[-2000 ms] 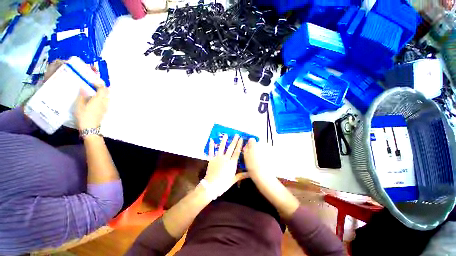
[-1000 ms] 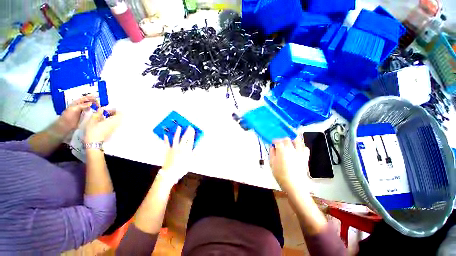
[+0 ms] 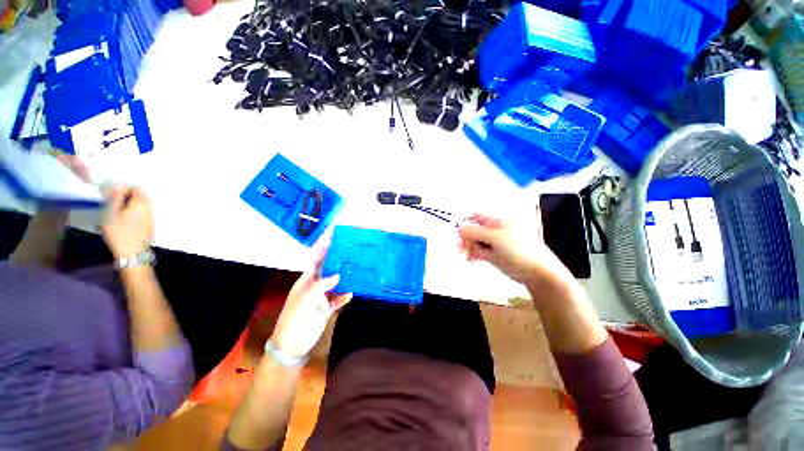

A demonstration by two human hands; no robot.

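Note:
My left hand (image 3: pixel 308 313) holds an empty blue tray (image 3: pixel 377 262) by its left side at the table's front edge. My right hand (image 3: pixel 494 240) pinches the plug end of a thin black cable (image 3: pixel 430 210) to the right of that tray; the cable's small bundled coil lies to the left on the white table. A filled blue tray (image 3: pixel 286 199) lies flat behind my left hand, with two plugs on its left part and a black coil at its right end.
A large black cable pile (image 3: pixel 353 53) is at centre back. Blue tray stacks (image 3: pixel 648 53) and loose trays (image 3: pixel 538 132) are back right. A smartphone (image 3: pixel 564 233) lies beside a grey-green basket (image 3: pixel 630 238). At left a person (image 3: pixel 79 352) holds a white and blue package (image 3: pixel 44 176) near finished packs (image 3: pixel 93 97).
My left hand has left the filled tray and now holds the empty tray, which came from the right. My right hand has let go of the empty tray and taken a cable end.

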